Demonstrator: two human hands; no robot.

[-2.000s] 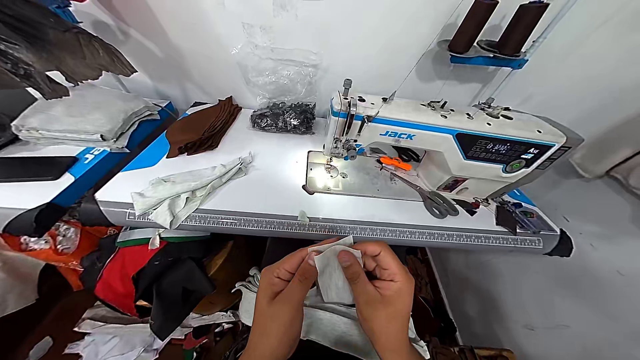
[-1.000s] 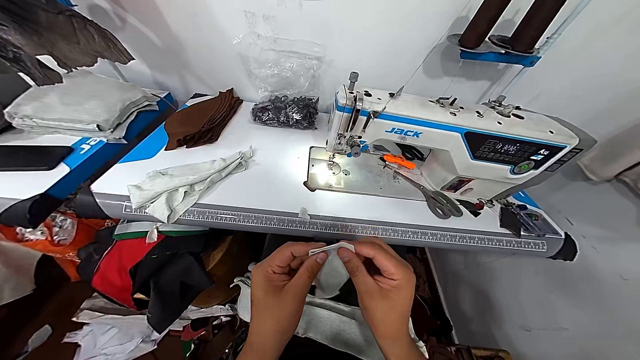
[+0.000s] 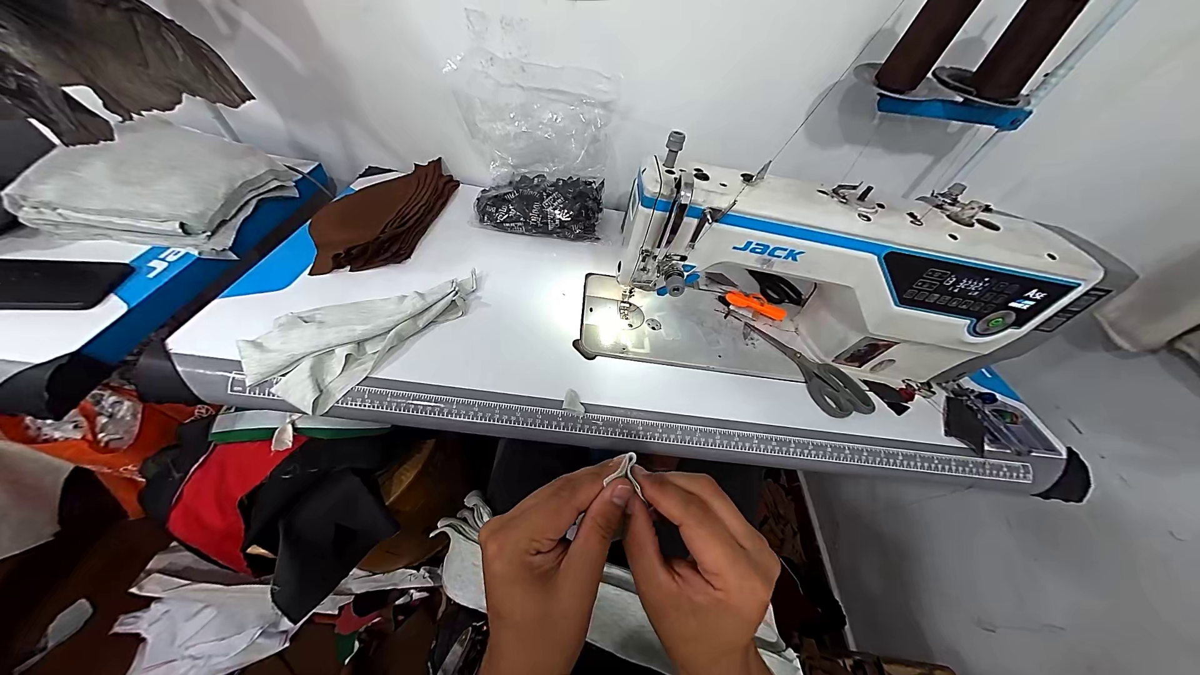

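Both hands meet just below the front edge of the sewing table. Between thumb and fingers, my left hand [image 3: 553,553] pinches one side of a small light grey fabric piece [image 3: 622,469]. The other side is pinched by my right hand [image 3: 703,562], and the fabric's top edge is folded into a narrow loop. More light grey fabric [image 3: 623,623] lies below the hands. Behind them stands a white and blue Jack sewing machine [image 3: 844,253], its needle area lit. A crumpled grey fabric piece [image 3: 356,342] rests on the table at the left.
Grey-handled scissors [image 3: 834,386] and an orange-handled tool [image 3: 755,305] lie by the machine bed. Brown fabric pieces [image 3: 384,220], a plastic bag of black labels [image 3: 542,206] and a folded grey fabric stack [image 3: 150,183] are further back. A ruler strip [image 3: 656,433] runs along the table edge.
The fabric piece, spread fairly flat between both hands two seconds ago, is now folded together at its top edge. My hands have drawn closer together.
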